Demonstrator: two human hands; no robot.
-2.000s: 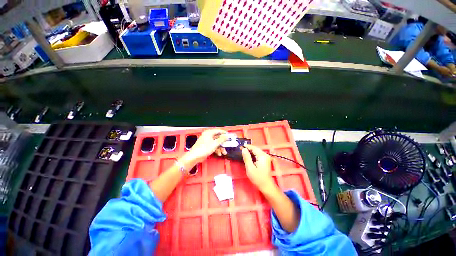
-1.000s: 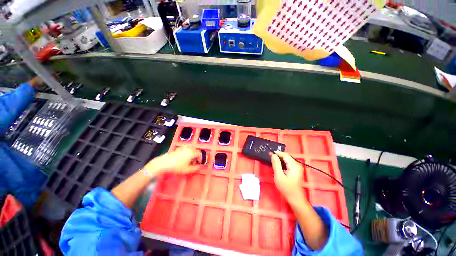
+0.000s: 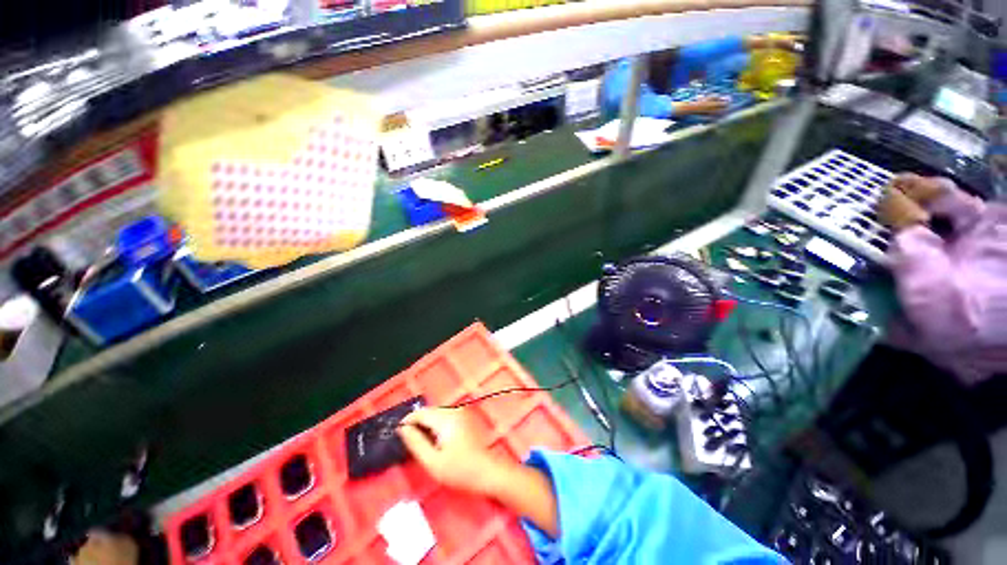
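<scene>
The red tray lies tilted in the view at bottom centre. Several watch units with black screens, one of them a watch unit, sit in its left pockets. A flat black wired box lies on the tray's upper part. My right hand has its fingers closed at the box's right edge. A white paper piece lies below the box. My left hand is blurred and cut off at the bottom left, left of the red tray; its fingers and anything in them cannot be made out.
A desk fan, a bottle, a power strip and a slim dark stick are right of the tray. The conveyor belt runs behind. A sticker sheet hangs above it. A person in pink works by a white tray.
The view has swung right and tilted. My left hand has left the watches and is beyond the red tray's left side. My right hand remains at the black box.
</scene>
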